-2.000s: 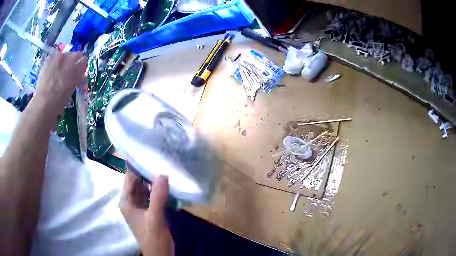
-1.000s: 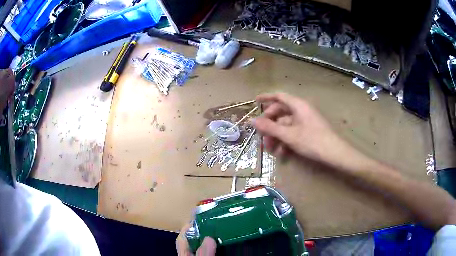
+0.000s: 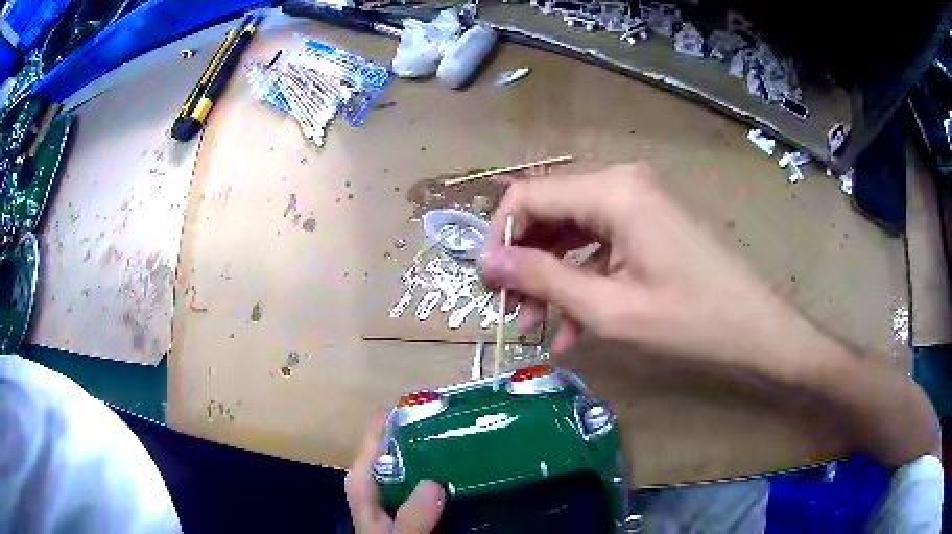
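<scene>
My left hand [image 3: 405,511] holds a glossy green model car body [image 3: 491,443] at the bottom centre, its end with two red lamps facing the bench. My right hand [image 3: 585,261] pinches a thin pale wooden stick [image 3: 501,332] upright. The stick's lower tip is at the body's edge between the lamps; I cannot tell whether it touches. A small translucent glue cup [image 3: 456,232] sits on the brown palette [image 3: 402,332], partly beside my right fingers. The palette has shiny blotches. My fingers hide part of it.
Another pale stick [image 3: 508,170] lies behind the cup. A yellow and black knife [image 3: 212,83], a bag of cotton swabs [image 3: 318,89] and white lumps [image 3: 467,56] lie farther back. Loose trim parts [image 3: 720,52] are heaped at the back right. Green bodies [image 3: 42,177] are at the left.
The view first turned right toward the palette. My right hand has taken hold of a stick from around the cup and brought it to the body, which has moved slightly left.
</scene>
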